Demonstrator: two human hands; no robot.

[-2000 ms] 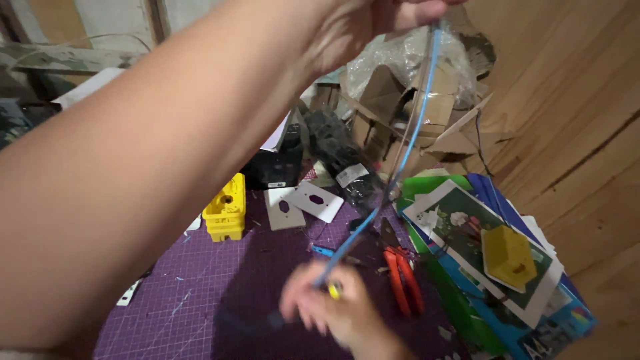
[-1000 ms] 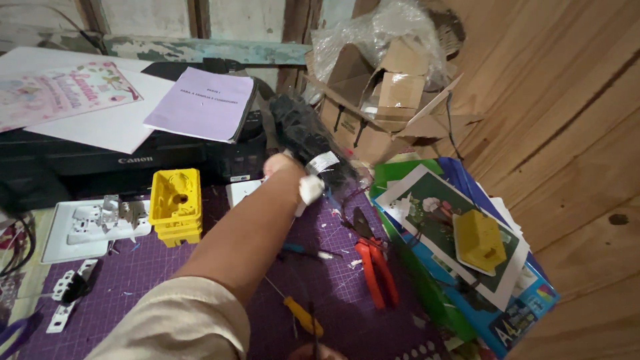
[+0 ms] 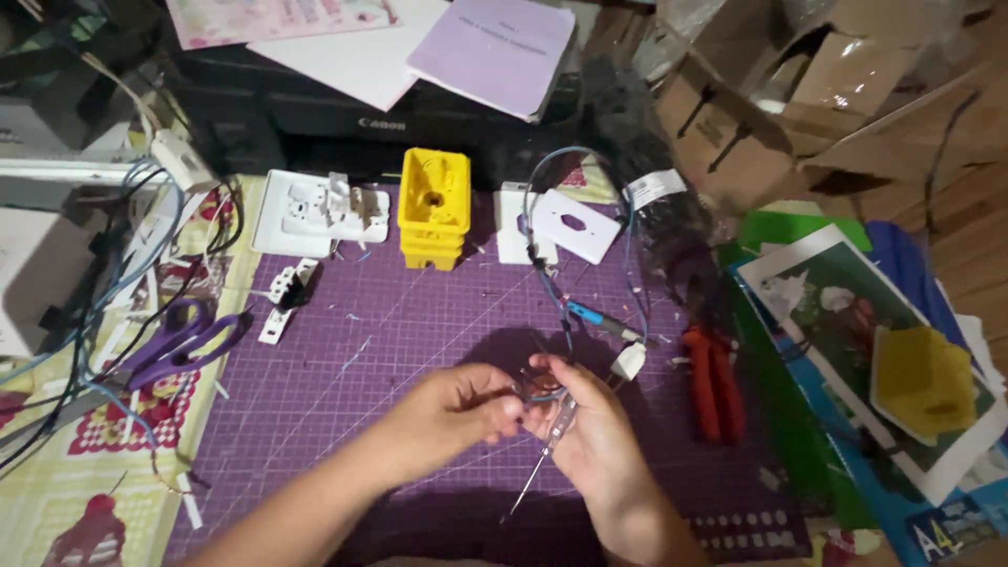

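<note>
Over the purple cutting mat [image 3: 315,441], both hands are close together. My right hand [image 3: 587,425] holds a screwdriver with a clear handle [image 3: 561,421], its shaft pointing down and left, and a blue wire near the fingertips. My left hand [image 3: 465,409] pinches something small at the same wire; the fingers hide it. The blue wire [image 3: 632,260] loops up past two white outlet cover plates [image 3: 579,226]. A small white part [image 3: 628,361] lies near my right fingers, beside a blue and grey pen-like tool [image 3: 598,317]. Red-handled pliers [image 3: 715,386] lie to the right.
Stacked yellow electrical boxes [image 3: 435,209] stand before a black Canon printer [image 3: 315,134]. White socket parts [image 3: 335,213], purple scissors [image 3: 185,346] and tangled cables [image 3: 118,299] are at left. Right are a yellow box [image 3: 925,382] on a printed picture and a cardboard box [image 3: 724,118].
The arm that reached toward the back of the mat a second ago has drawn back. Both hands now meet near the front middle, with the screwdriver and wire.
</note>
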